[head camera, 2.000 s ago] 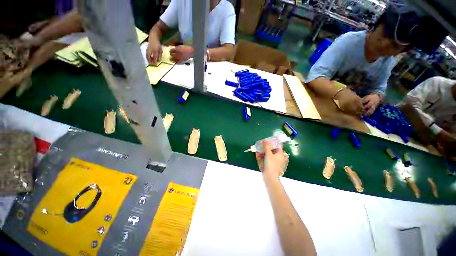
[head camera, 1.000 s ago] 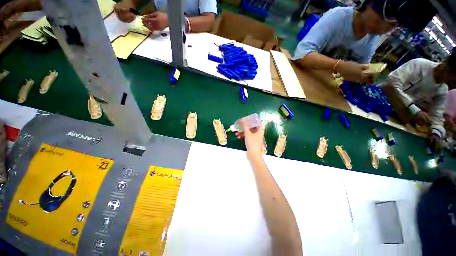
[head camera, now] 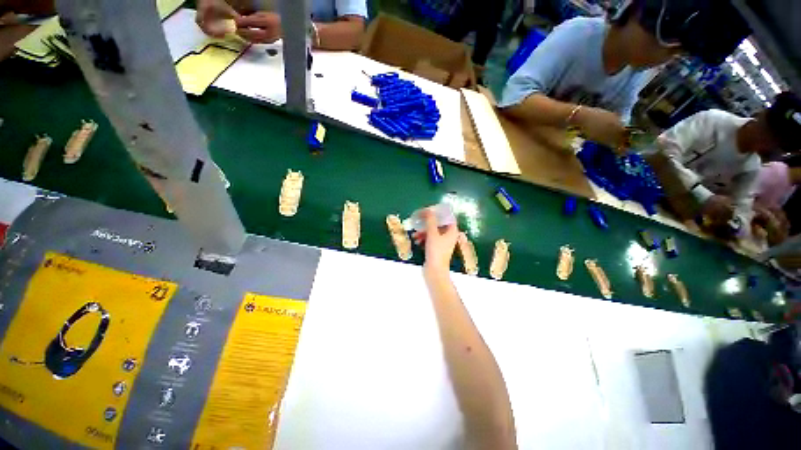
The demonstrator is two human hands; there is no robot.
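My right hand reaches over the green belt from the bottom edge, bare, holding a small translucent bottle. The bottle lies tilted in my fingers, its tip end to the left, at the upper part of a beige shell piece. Whether the tip touches the piece is too small to tell. Another beige piece lies just right of my fingers. More beige pieces lie spaced along the belt's near side. My left hand is not in view.
Blue cylinders lie along the belt's far side, with a blue heap opposite. A metal post stands at left by a printed headset sheet. A grey rectangle lies on the white board. Several people sit opposite.
The view has shifted. My right hand with the bottle has moved left relative to the board, from one beige piece to another. The beige pieces near it have shifted to the right along the belt.
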